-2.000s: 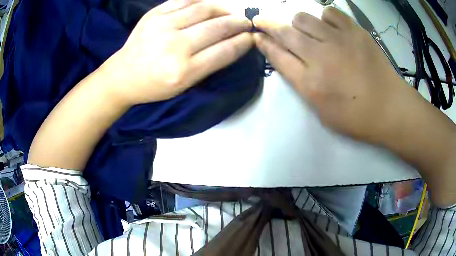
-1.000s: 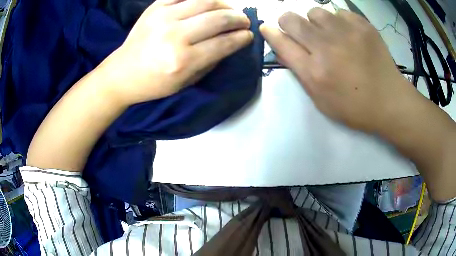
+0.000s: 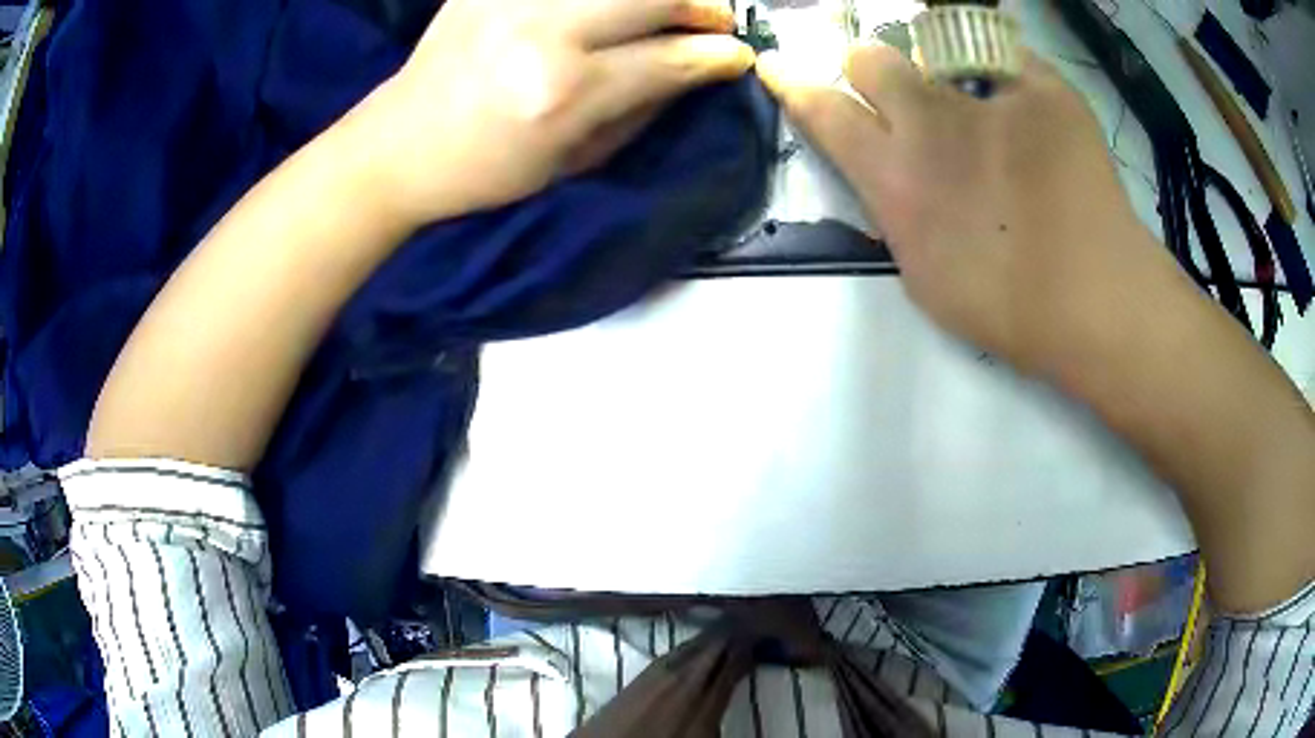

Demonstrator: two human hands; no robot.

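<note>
The navy garment (image 3: 548, 260) lies on the left of the white table (image 3: 808, 433) and hangs over its front edge. My left hand (image 3: 555, 94) rests on the garment with its fingertips pressed on the cloth edge at the top centre. My right hand (image 3: 995, 202) has its index fingertip at the same cloth edge, almost touching my left fingertips. Its other fingers are curled beside a ridged cream knob (image 3: 963, 41). Bright machine metal shows just above and between the fingertips. The needle is not clearly visible.
A dark slot line (image 3: 793, 268) crosses the table below the hands. Black-handled shears (image 3: 1204, 202) lie at the right, near dark cloth strips (image 3: 1230, 65). A clear plastic bag (image 3: 1139, 606) and a yellow strip (image 3: 1185, 649) are at lower right, below the table edge.
The view has shifted so that the knob and more machine metal show at the top. Both hands have moved slightly up with the cloth edge. The dark slot line now shows more fully.
</note>
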